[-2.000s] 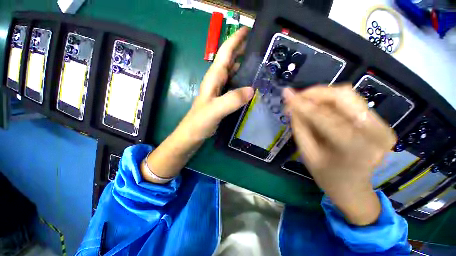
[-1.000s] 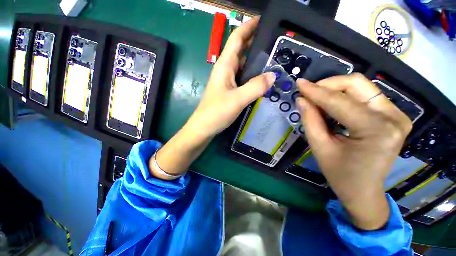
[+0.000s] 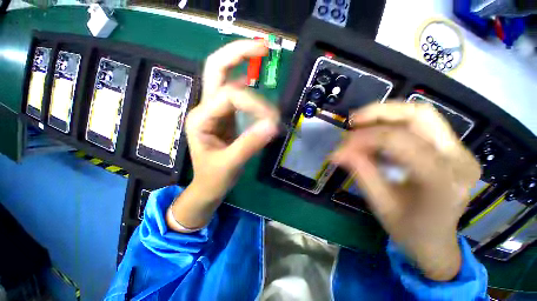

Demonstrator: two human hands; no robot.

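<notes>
A partly assembled phone lies in a pocket of a black tray. Round dark lenses show at its upper end, one with a blue tint. My left hand is left of this phone, above the green mat. Its thumb and index tips meet, and I cannot tell if clear film is between them. My right hand is blurred over the phone's right side and the neighbouring pockets. Its fingers are bent, and a small dark spot shows by the index tip. I cannot tell what it holds.
Another black tray of phones lies at the left. A red stick and a green piece lie behind my left hand. A white block, strips with circles and loose rings in a round outline are farther back.
My left hand has moved left, off the phone, and its thumb and index tips now meet. The clear film with circles no longer shows over the phone. My right hand has shifted slightly and is blurred.
</notes>
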